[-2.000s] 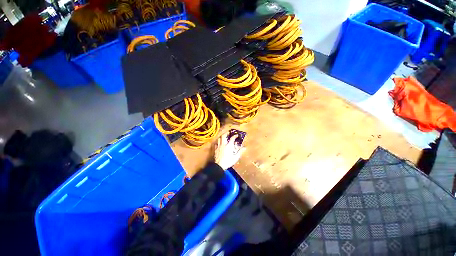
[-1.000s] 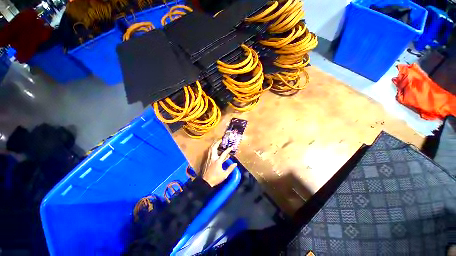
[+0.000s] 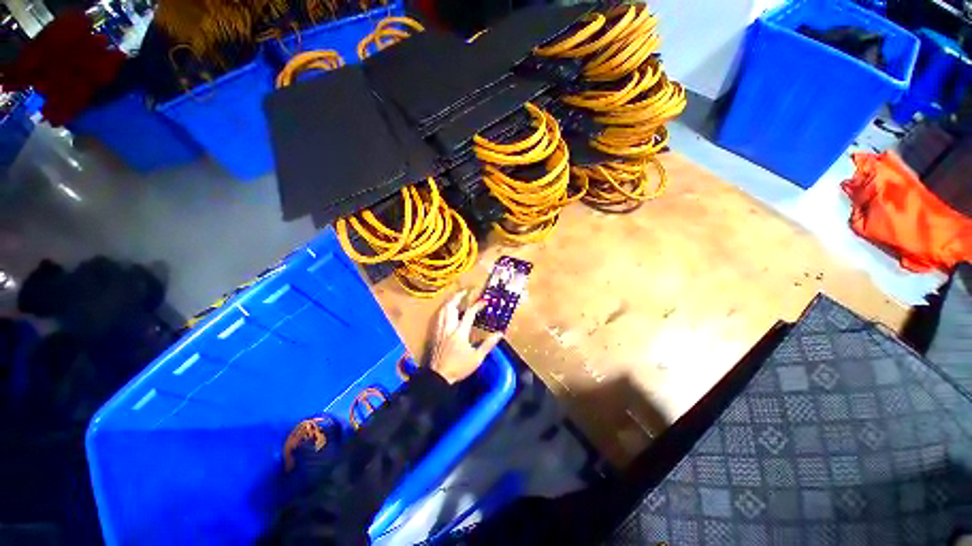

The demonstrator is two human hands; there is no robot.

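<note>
A smartphone (image 3: 503, 293) with a lit screen lies on the tan table (image 3: 682, 277), near its left edge. My left hand (image 3: 455, 343) is at the phone's lower left, fingers apart, fingertips at its edge; it does not grip it. A grey patterned bag body panel (image 3: 789, 437) fills the lower right, its pointed corner up. A tiny pale patch at the bottom right edge may be part of my right hand; too little shows to tell. Stacked black panels (image 3: 341, 133) lie beyond the phone, with yellow-tan handles (image 3: 522, 176) hanging in bunches.
A large blue bin (image 3: 240, 331) stands against the table's left side, with tan handles inside. Another blue bin (image 3: 815, 96) stands at the upper right, near orange-red cloth (image 3: 906, 219) on the floor. More blue bins (image 3: 229, 112) with handled pieces stand at the upper left.
Two seconds ago my left hand covered the phone; it then drew back to the phone's lower left, uncovering the lit screen. Since one second ago the hand has barely moved, and the view has shifted slightly.
</note>
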